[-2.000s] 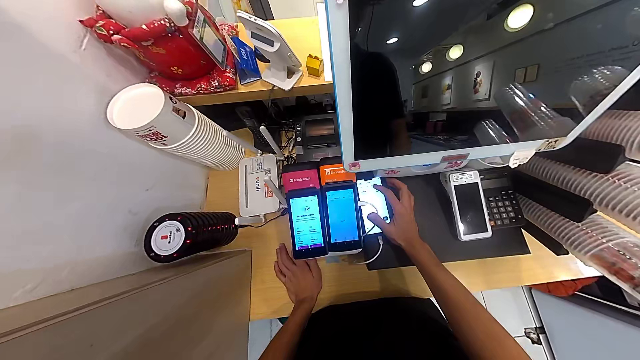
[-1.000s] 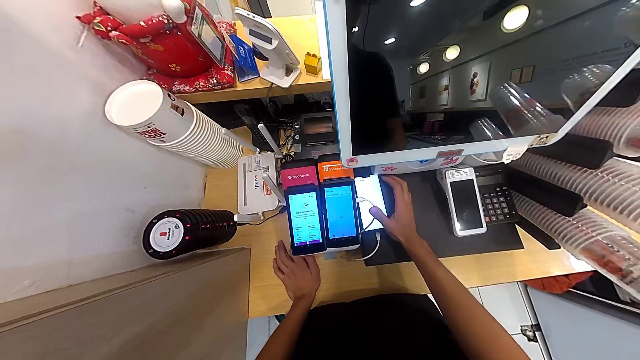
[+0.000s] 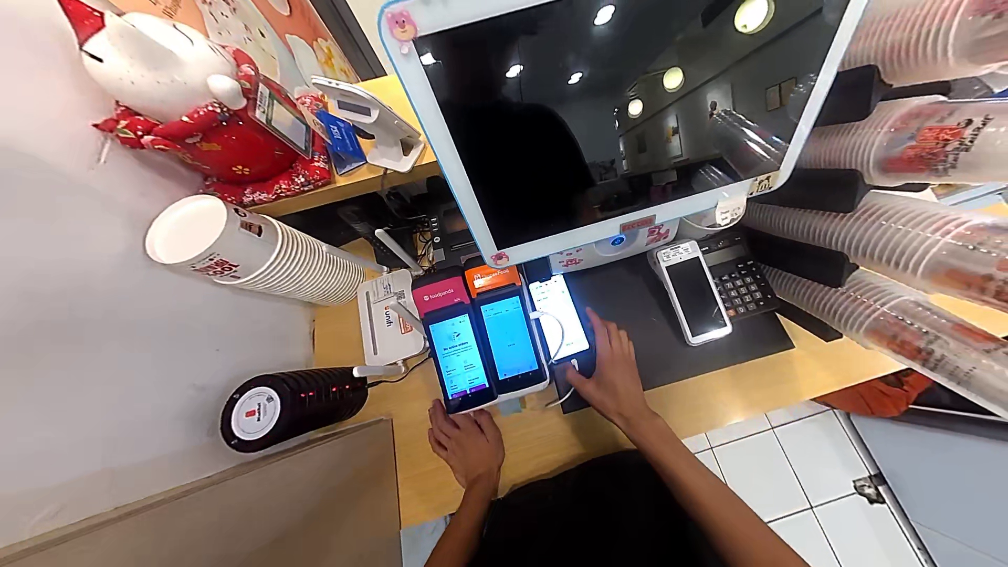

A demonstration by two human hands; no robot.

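Three lit handheld devices lie side by side on the wooden counter (image 3: 520, 441). My left hand (image 3: 466, 442) rests at the lower edge of the left handheld terminal (image 3: 459, 358), which has a pink top; whether it grips is unclear. Beside that lies the terminal with an orange top (image 3: 510, 339), touched by neither hand. My right hand (image 3: 610, 374) is at the right edge of the phone (image 3: 558, 315), its thumb near the bottom and its fingers along the side. A white cable (image 3: 561, 335) loops over the phone's screen.
A large monitor (image 3: 630, 118) overhangs the devices. A white payment terminal (image 3: 693, 291) and a calculator (image 3: 743, 283) lie right, near stacked plastic cups (image 3: 906, 228). Left are paper cups (image 3: 268, 248), a white router (image 3: 388, 319), a black stack of pagers (image 3: 295, 408) and a lucky cat figure (image 3: 205, 102).
My right hand has moved down along the phone's right side, and its fingers no longer reach the upper edge. My left hand has stayed by the left terminal's lower edge.
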